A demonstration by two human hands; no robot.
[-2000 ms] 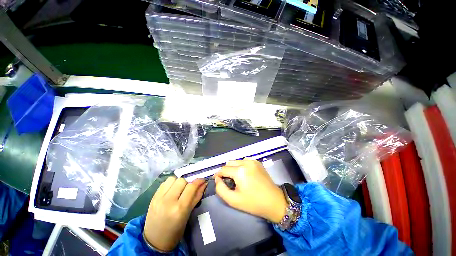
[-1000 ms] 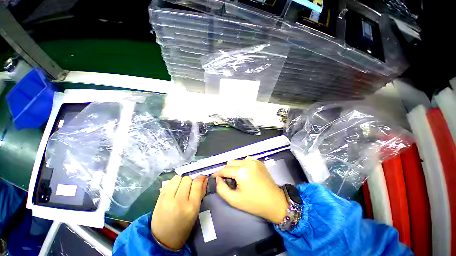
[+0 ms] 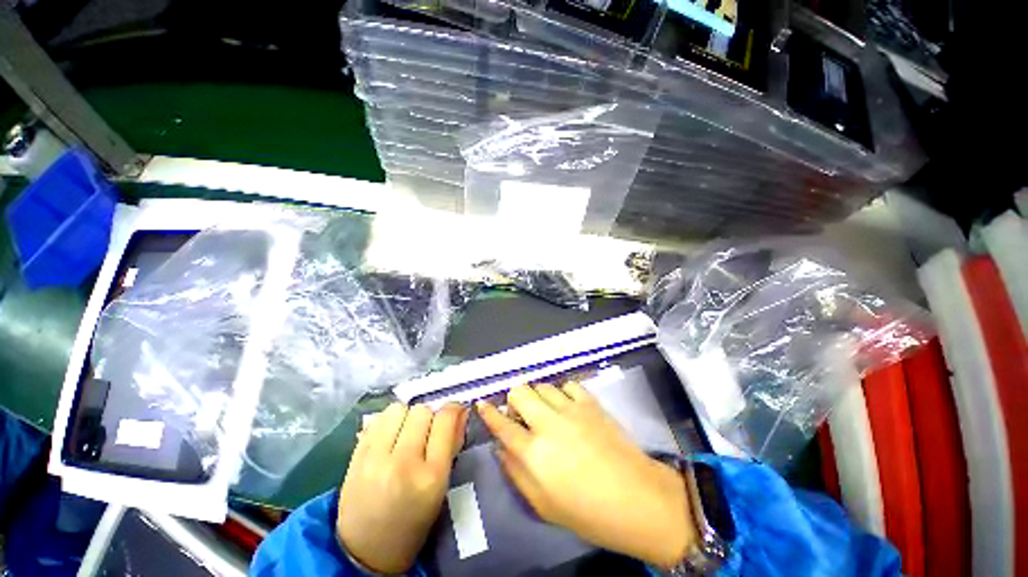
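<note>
A dark grey tablet rear housing (image 3: 507,507) with white patches lies in front of me, its far edge beside a white strip of liner paper (image 3: 530,358). My left hand (image 3: 395,479) lies over its left edge with the fingers together and the fingertips near the far left corner; whether it grips anything is hidden. My right hand (image 3: 586,473) lies over the housing, fingers stretched out and slightly apart, fingertips near the far edge beside the left fingertips. No small part shows in it.
Another housing (image 3: 169,394) lies on white sheets at left, partly under a clear bag (image 3: 304,338). A blue bin (image 3: 62,220) stands left rear. Another clear bag (image 3: 778,327) lies right. A tall clear tray stack (image 3: 428,124) stands behind. Red and white slabs (image 3: 913,417) stand at right.
My right hand has uncurled from the small dark thing seen between its fingers, and its wrist has moved right and nearer. My left hand stays near the far left corner.
</note>
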